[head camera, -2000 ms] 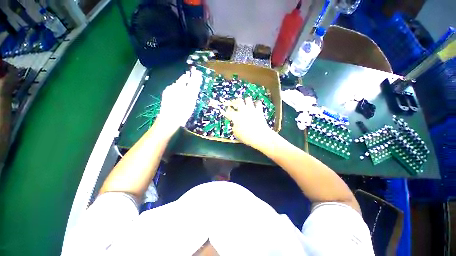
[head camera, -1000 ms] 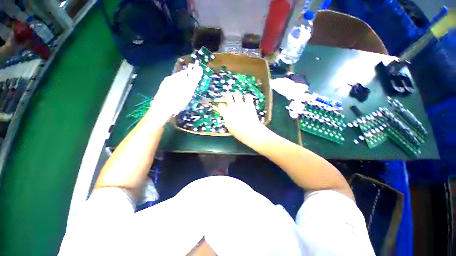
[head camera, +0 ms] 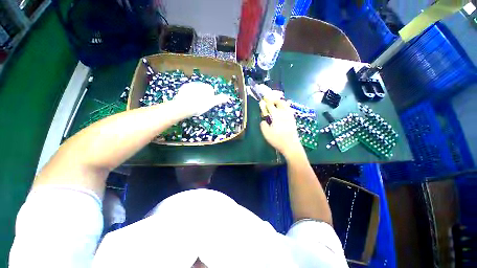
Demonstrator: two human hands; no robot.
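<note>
A shallow cardboard box (head camera: 135,94) holds a heap of small green boards (head camera: 172,78) with white and black parts. My left hand (head camera: 196,99), in a white glove, is over the heap, palm down; its fingers are blurred, and whether it holds anything cannot be told. My right hand (head camera: 280,123), right of the box, is closed around a slim tool with yellow handles, seemingly side cutters (head camera: 257,90), its dark tip pointing up and left. Green panels with rows of white dots (head camera: 308,133) lie partly hidden behind my right hand.
More panels (head camera: 374,135) lie at the bench's right end, with a small black part (head camera: 331,98) and a black holder (head camera: 368,86) behind. Thin green strips (head camera: 104,111) lie left of the box. A water bottle (head camera: 271,47) and red bottle (head camera: 250,31) stand behind it.
The view has shifted right. My right hand has left the box for its right side and taken hold of the tool. The board at my left hand is no longer seen; that hand has moved over the heap.
</note>
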